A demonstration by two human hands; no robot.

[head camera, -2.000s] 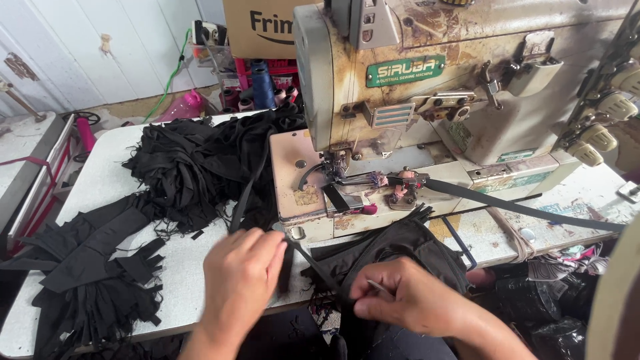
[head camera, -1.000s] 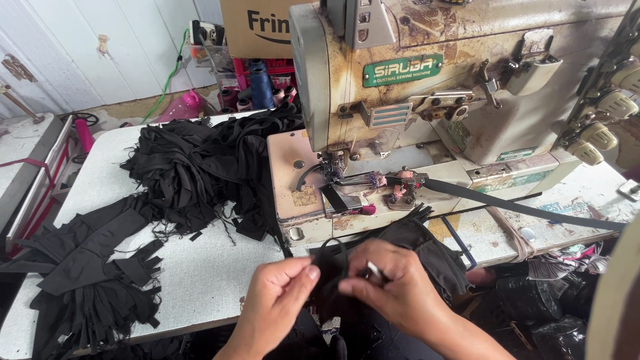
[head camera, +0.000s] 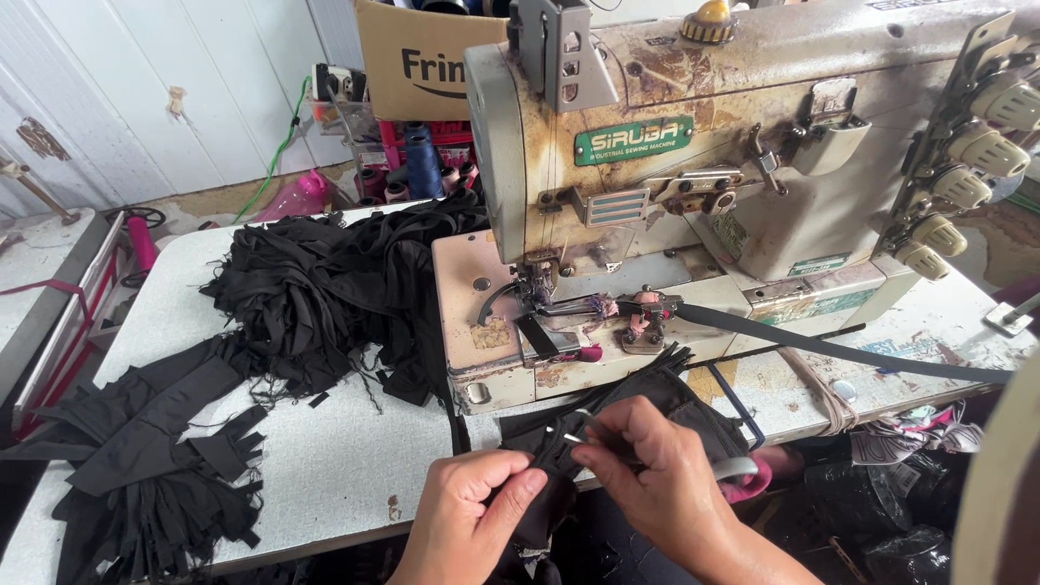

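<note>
In front of the Siruba sewing machine (head camera: 642, 187), my left hand (head camera: 479, 504) pinches a narrow black fabric strip (head camera: 561, 447) between thumb and forefinger. Close on its right, my right hand (head camera: 650, 479) holds a small metal tool, with its pale tips at the strip; its kind cannot be told. Behind my hands a stack of black fabric pieces (head camera: 699, 422) lies on the table edge under the machine bed. A black band (head camera: 812, 337) runs from the right into the guide (head camera: 646, 313) near the needle area.
A large heap of black strips (head camera: 284, 284) lies left of the machine, with more cut black pieces (head camera: 162, 487) at the table's left edge. Behind stand a cardboard box (head camera: 439, 65) and thread cones (head camera: 422, 162). Dark plastic bags (head camera: 853, 496) sit below the table at right.
My left hand has moved right from beside the machine bed's left corner to close beside my right hand. The strip that stretched between my hands two seconds ago is now gathered between them.
</note>
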